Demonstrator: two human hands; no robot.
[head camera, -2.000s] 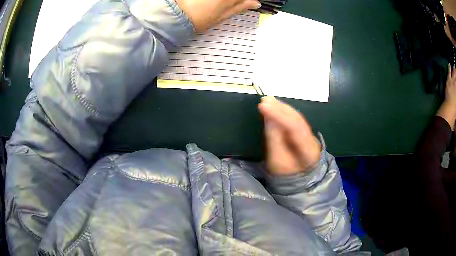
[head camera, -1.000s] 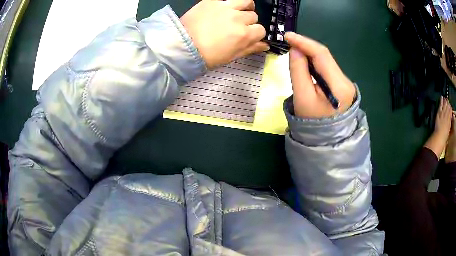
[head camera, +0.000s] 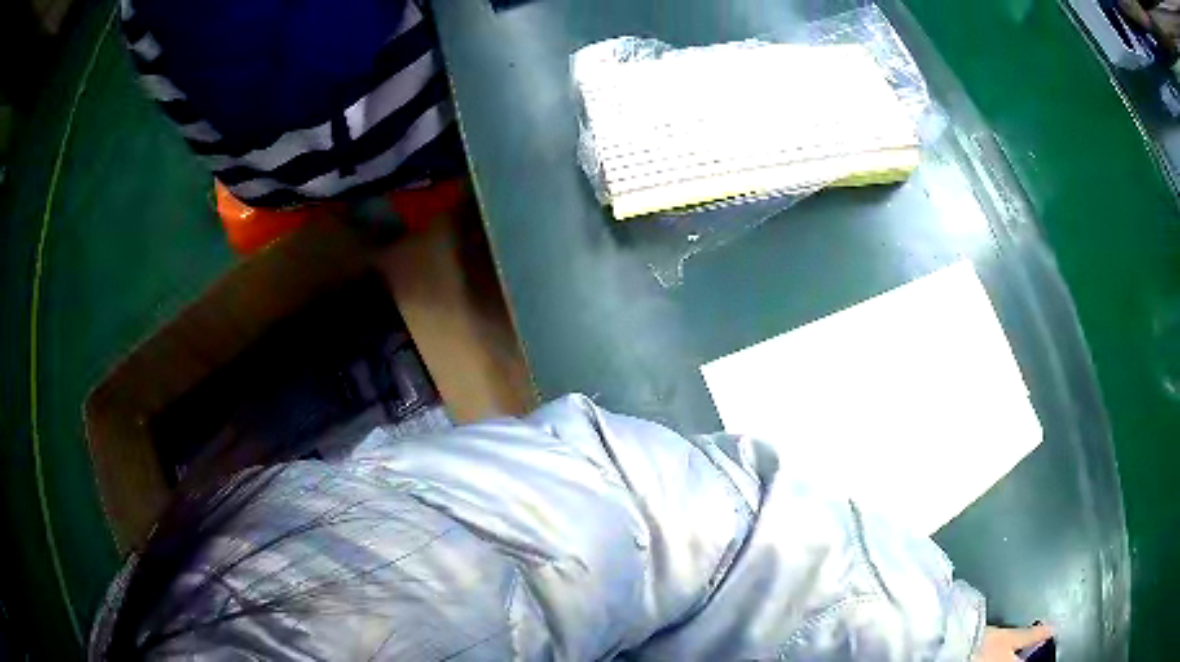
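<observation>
My left hand (head camera: 1013, 641) shows only in part at the bottom right, cut off by the picture's edge. A small dark thing lies at its fingertips; whether the hand holds it cannot be told. My right hand is out of the picture. A plain white sheet (head camera: 880, 401) lies on the dark green bench (head camera: 582, 310) beyond my left sleeve, which covers its near part. A thick stack of white and yellow sheets (head camera: 751, 123) lies in a clear plastic bag farther along the bench.
An open cardboard box (head camera: 117, 446) with dark and pale contents stands at the left, beside the bench. A person in a striped and blue top (head camera: 304, 84) is beyond it at the upper left. Green floor (head camera: 84, 285) shows at the far left.
The view has swung left. The housing, lined pad sheet, pen-like tool and right hand have left the picture. The bagged stack and cardboard box have come in.
</observation>
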